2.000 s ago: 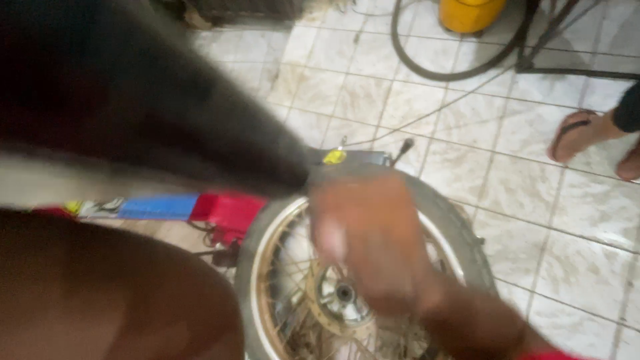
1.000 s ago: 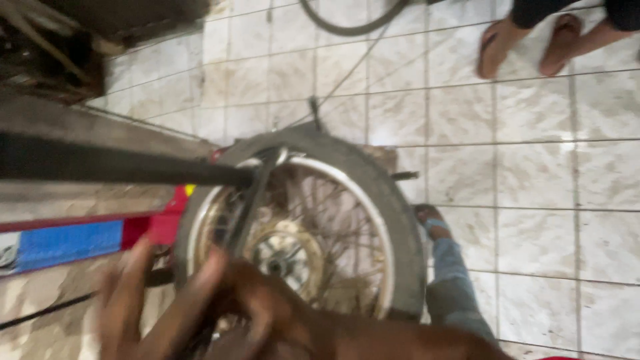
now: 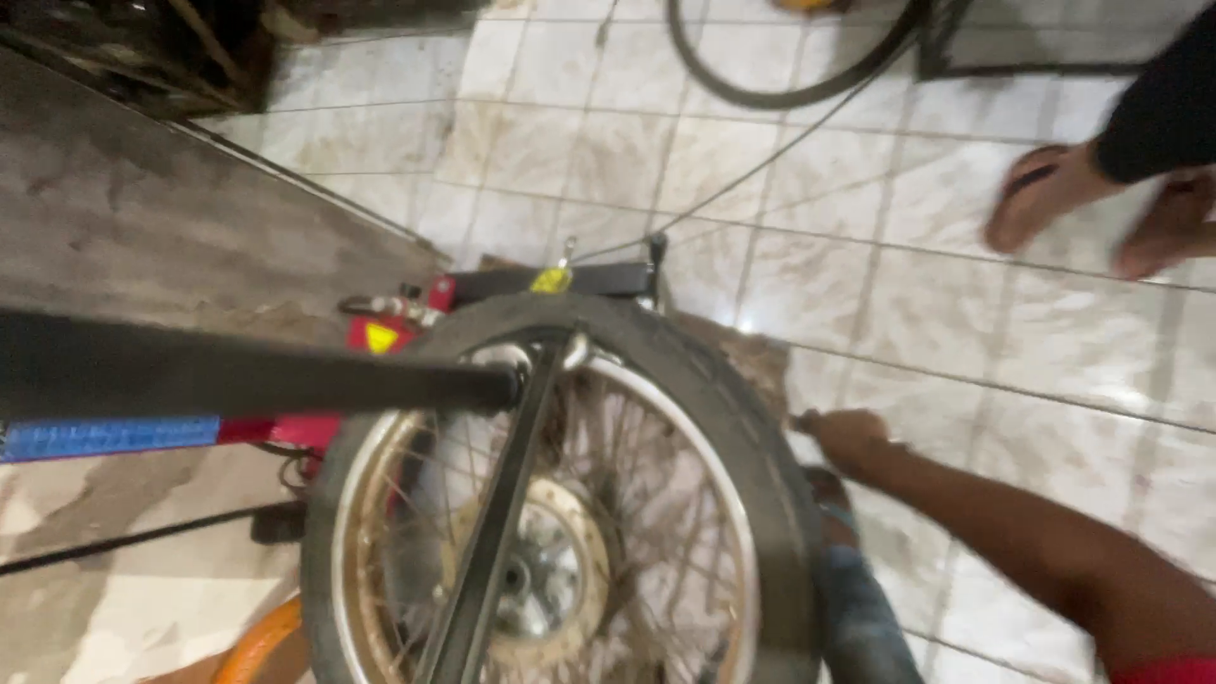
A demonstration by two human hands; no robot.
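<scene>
A spoked motorcycle wheel with a black tyre (image 3: 779, 532) lies flat on a red and black machine, its hub (image 3: 532, 570) facing up. A thick black arm (image 3: 285, 375) reaches over it from the left. A long black bar (image 3: 494, 532) crosses the spokes, its upper end at the metal rim near a small shiny hooked part (image 3: 576, 351). To the right of the tyre, my right hand (image 3: 850, 439) is closed around the end of a small dark lever (image 3: 806, 420); the picture is blurred there. My left hand is not in view.
A leg in blue jeans (image 3: 860, 608) is close beside the tyre at the lower right. Another person's feet in sandals (image 3: 1031, 195) stand at the upper right. A black hose (image 3: 750, 95) lies on the tiled floor. An orange curved object (image 3: 261, 641) is at lower left.
My right hand has moved from over the wheel to the small lever at the tyre's right side. The black bar lies across the wheel in both the last frame and this one.
</scene>
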